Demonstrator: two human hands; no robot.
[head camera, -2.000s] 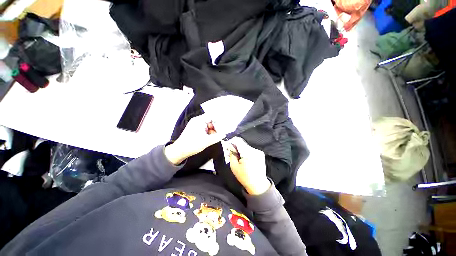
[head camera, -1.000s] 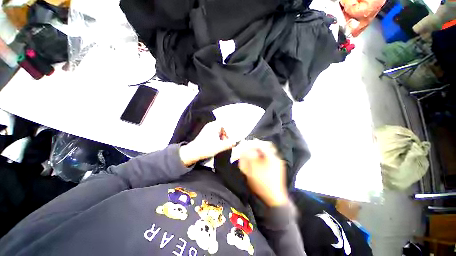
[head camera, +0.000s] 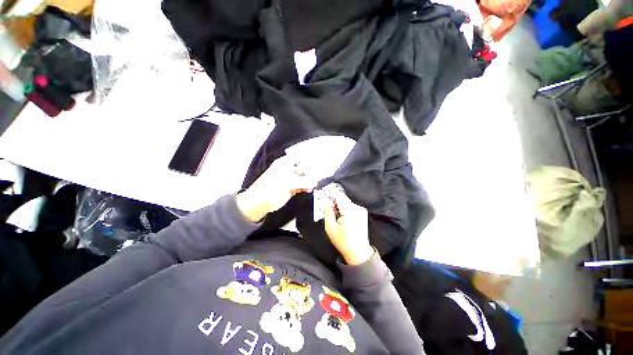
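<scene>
A black garment (head camera: 312, 107) lies bunched from the heap on the table down to my lap. A white shoulder pad (head camera: 330, 148) lies on it, its curved edge facing away from me. My left hand (head camera: 276, 184) grips the pad's near left part with pinched fingers. My right hand (head camera: 345, 222) is close beside it on the right, fingers curled and pinching the near edge of the pad and cloth. No needle or thread can be made out. A small white label (head camera: 305, 66) shows on the garment beyond the pad.
A dark phone (head camera: 194, 147) lies on the white tabletop (head camera: 104, 149) at left. Clear plastic (head camera: 139, 48) and dark red spools (head camera: 45, 102) are at far left. A tied cream sack (head camera: 566, 208) stands on the floor at right. Black pieces with white (head camera: 472, 319) hang low at right.
My right hand was raised and blurred a second ago; it is now lower and steadier at the pad's near edge. My left hand has shifted slightly left with the pad.
</scene>
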